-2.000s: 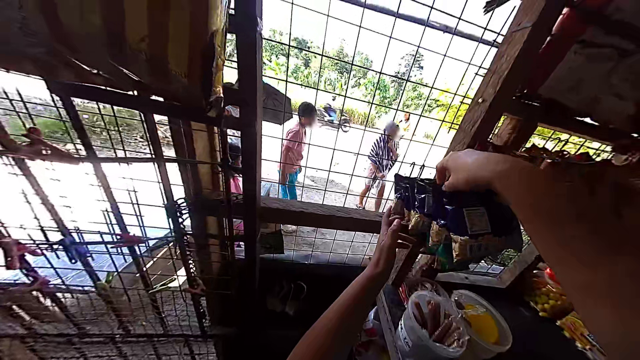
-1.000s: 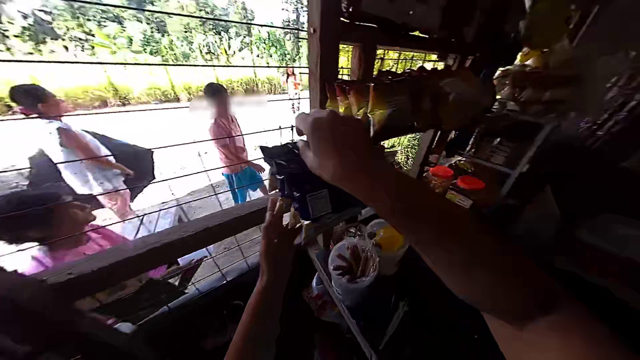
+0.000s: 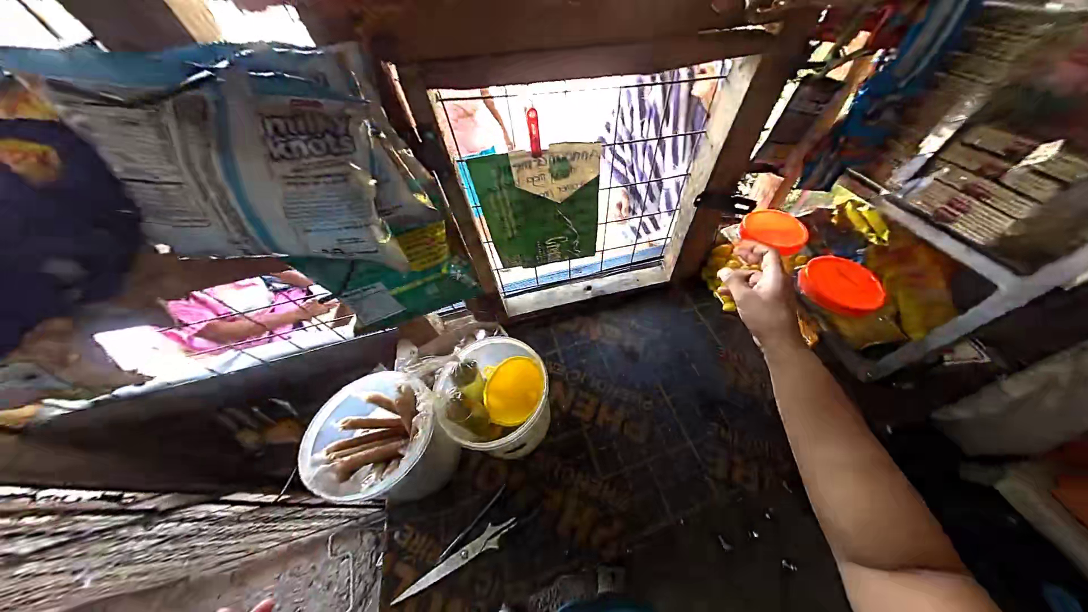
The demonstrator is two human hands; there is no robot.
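Observation:
My right hand [image 3: 759, 289] is beside a jar with an orange lid [image 3: 773, 231], its fingers curled; whether it touches the lid I cannot tell. A second orange lid [image 3: 842, 285] lies just right of it. Only fingertips of my left hand [image 3: 248, 607] show at the bottom edge, and what it holds is hidden. On the dark printed counter stand a white bucket [image 3: 323, 476] with brown sticks in plastic and a smaller white tub [image 3: 527, 438] with a yellow cup or scoop [image 3: 514, 390]. Scissors [image 3: 459, 557] lie below them.
A wire-mesh window [image 3: 586, 289] with a green card [image 3: 544, 208] hung in it is ahead; people stand outside. Snack packs [image 3: 297, 161] hang at upper left. A shelf frame [image 3: 960, 319] with stacked packets [image 3: 990, 183] stands at right.
The view has swung right and down. My right hand has gone from the dark hanging packets to the orange-lidded jars. My left hand, earlier beside those packets, is nearly out of view.

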